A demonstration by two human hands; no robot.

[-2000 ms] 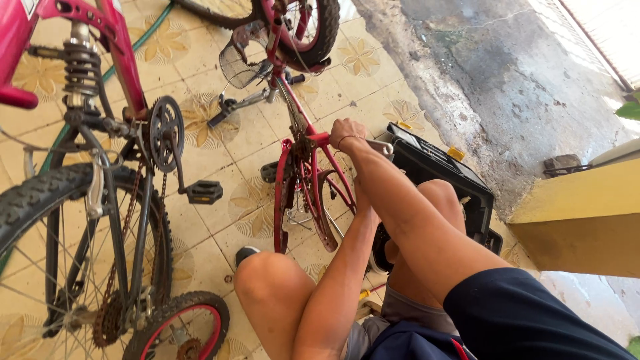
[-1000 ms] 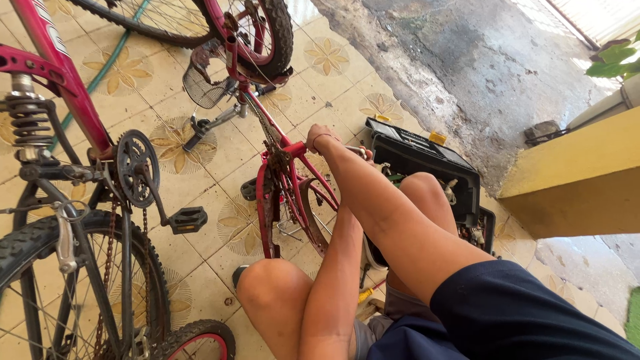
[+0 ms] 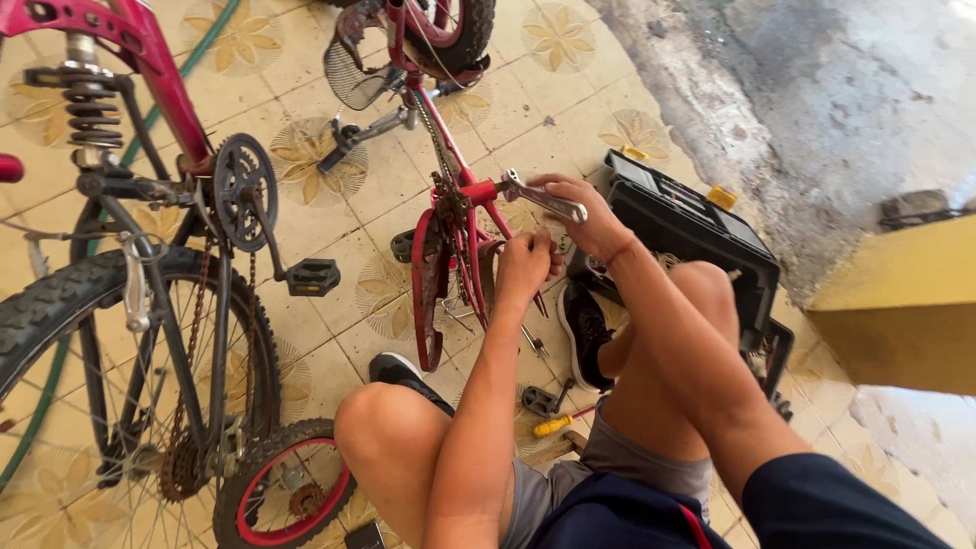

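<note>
A small red bicycle frame (image 3: 450,164) lies with its bottom bracket shell (image 3: 479,192) between my knees and the basket. At the shell's right end sits the jaw of a metal wrench (image 3: 543,200). My right hand (image 3: 583,217) is on the wrench, its fingers extended along the shaft; how firmly it grips is unclear. My left hand (image 3: 526,263) is just below, beside the frame's rear tubes, its fingers curled; whether it holds anything is hidden. A red fender (image 3: 427,297) and a chain (image 3: 436,137) are on the frame.
An open black toolbox (image 3: 690,229) stands right of my hands. A larger bicycle with a black crankset (image 3: 245,192) fills the left. A small wheel (image 3: 293,488), a yellow-handled screwdriver (image 3: 553,425) and a loose pedal (image 3: 540,400) lie on the tiles. A yellow ledge (image 3: 900,305) stands right.
My right hand has moved off the red shell to the right, onto the wrench. My left hand, earlier mostly behind the right arm, now shows below the wrench.
</note>
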